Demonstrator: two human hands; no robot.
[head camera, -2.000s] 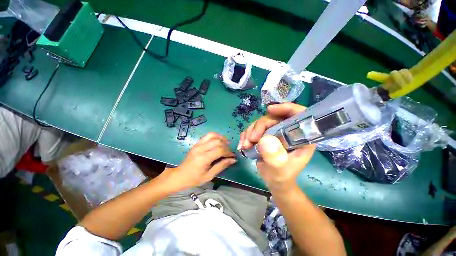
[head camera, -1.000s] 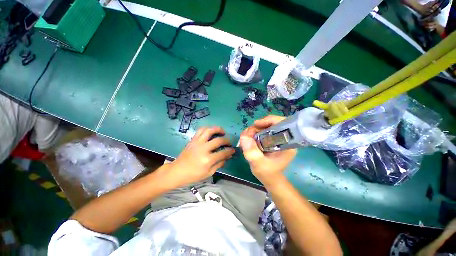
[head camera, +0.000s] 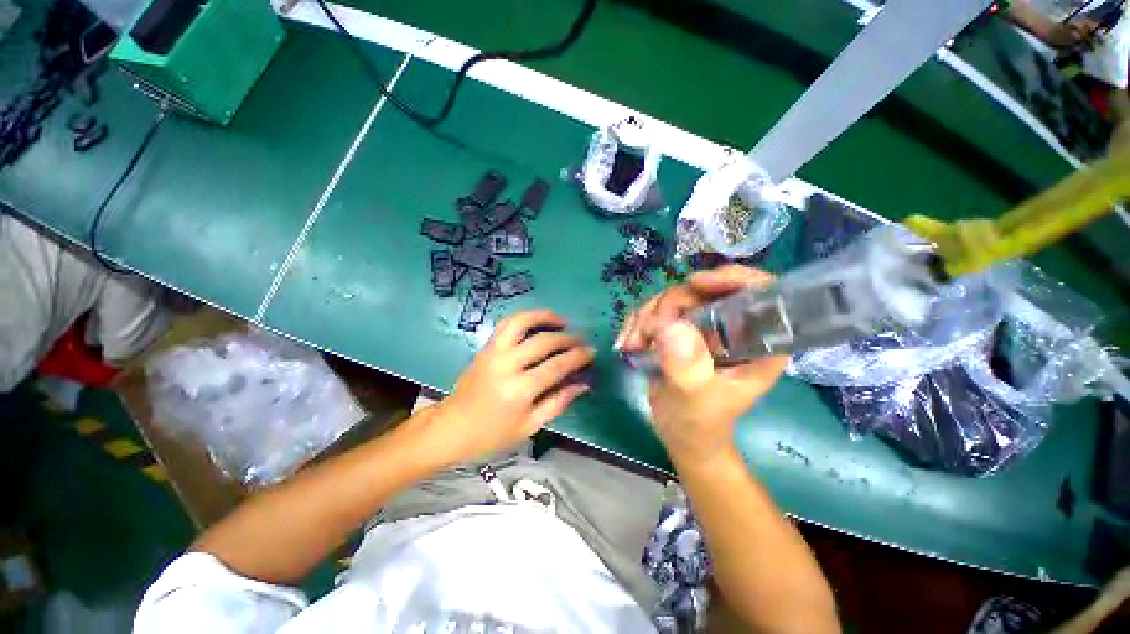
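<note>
My right hand (head camera: 709, 359) is closed around the grey electric screwdriver (head camera: 818, 303), which lies tilted with its tip end toward my left hand. My left hand (head camera: 514, 382) is at the bench's front edge with curled fingers. A dark piece shows blurred at its fingertips, probably a black housing (head camera: 587, 372), mostly hidden. A loose pile of black housings (head camera: 477, 254) lies beyond my left hand. A heap of small black parts (head camera: 636, 254) lies beyond the gap between my hands, near an open bag of dark parts (head camera: 622, 171) and an open bag of screws (head camera: 735, 219).
A large clear bag of black parts (head camera: 948, 415) lies right of the screwdriver. Yellow cord (head camera: 1053, 223) runs from its top. A grey post (head camera: 867, 81) rises behind the bags. A green box (head camera: 205, 56) stands left. A carton with clear bags (head camera: 248, 409) is below the bench edge.
The screwdriver stood more end-on to the view one second ago and now leans out to the right, blurred. My hands stay close together. The whole view has shifted slightly.
</note>
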